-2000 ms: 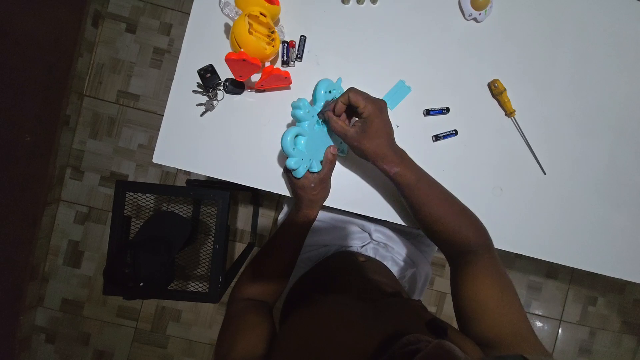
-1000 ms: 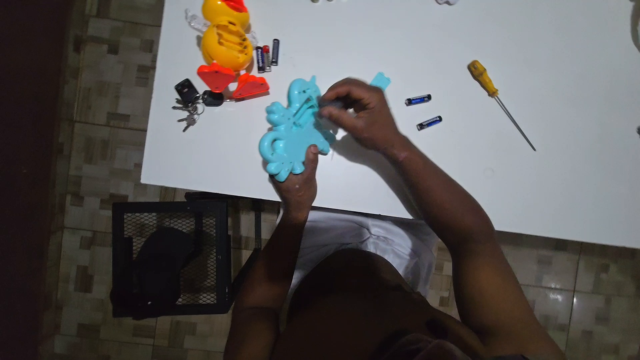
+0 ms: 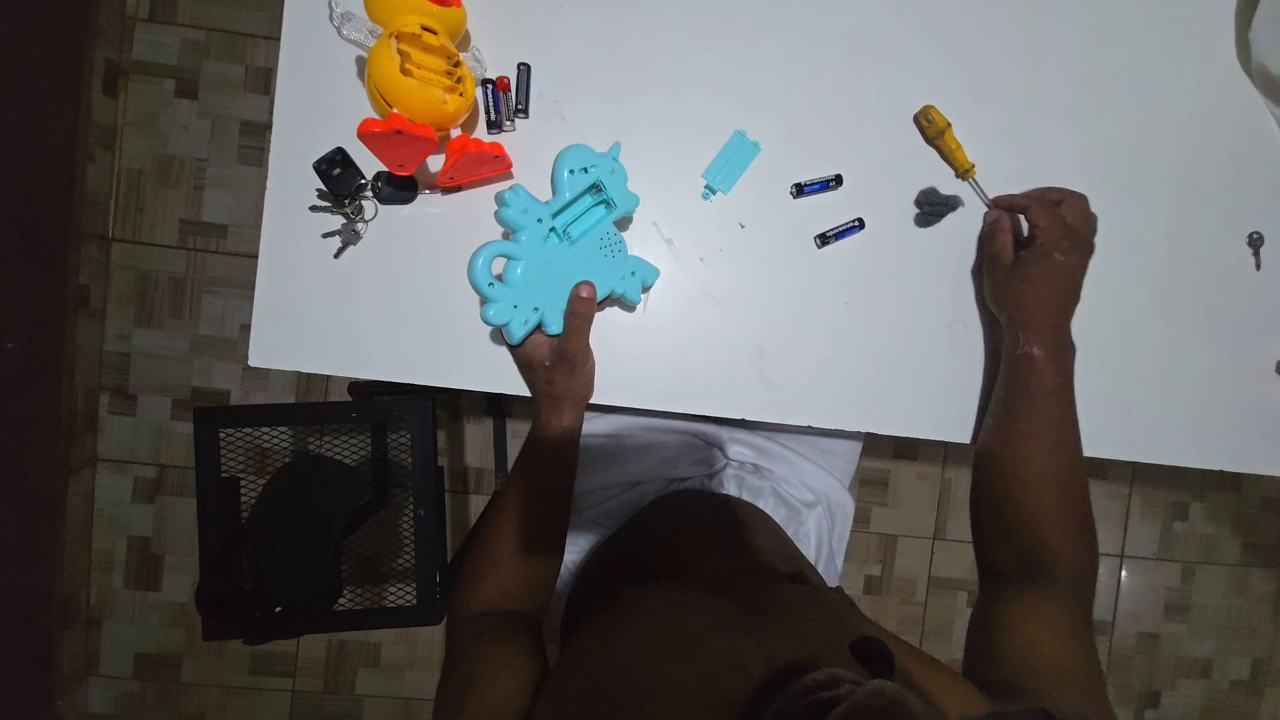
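My left hand holds the lower edge of a turquoise plastic unicorn-shaped toy, thumb on top. The toy's battery compartment is uncovered, with metal contacts visible. At the right, my right hand pinches the metal shaft of a yellow-handled screwdriver near the table top. A small grey clump of material lies left of the shaft. Between the hands are a turquoise battery cover and two dark blue batteries, one upper and one lower.
At the upper left lies a yellow duck toy with orange feet and an open compartment, beside several batteries. Car keys lie below it. A small key is at the far right. A black mesh-topped metal frame stands beside the white table.
My right hand has left the turquoise toy and moved right to the screwdriver's shaft. My left hand still holds the toy. The battery cover, partly hidden before, shows fully.
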